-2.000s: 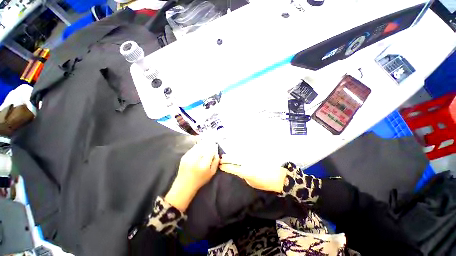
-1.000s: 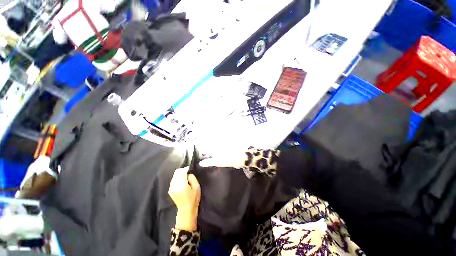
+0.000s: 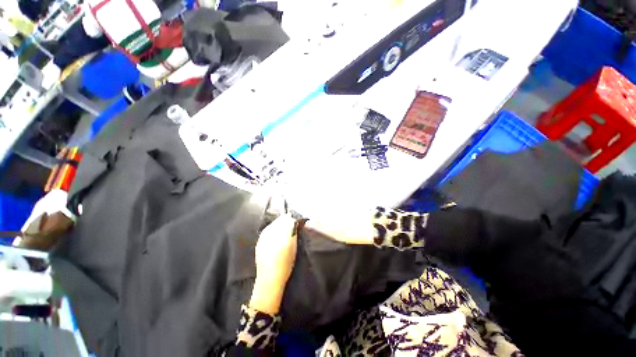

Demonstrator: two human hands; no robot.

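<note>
Dark grey fabric (image 3: 188, 244) spreads over the table's left side and down onto my lap. The white sewing machine head (image 3: 279, 90) lies above it, with its needle area (image 3: 261, 171) brightly lit. My left hand (image 3: 275, 254) is just below the needle area, pinching the fabric edge. My right hand (image 3: 335, 229) reaches in from the right, its fingers at the same edge, close to my left fingertips. It is washed out by glare, and its fingertips are partly hidden. The exact needle point is too bright to make out.
A lit smartphone (image 3: 421, 124) and small black items (image 3: 374, 143) lie right of the machine. A small tray (image 3: 482, 63) is farther right. A blue crate (image 3: 505, 136) with dark fabric (image 3: 519, 174) and a red stool (image 3: 593, 118) stand at the right. Another workstation's bright fabrics (image 3: 136, 35) show at upper left.
The view turned and shifted from two seconds ago. My hands parted slightly at the fabric edge one second ago, with a dark fold upright between them; now they are close together again.
</note>
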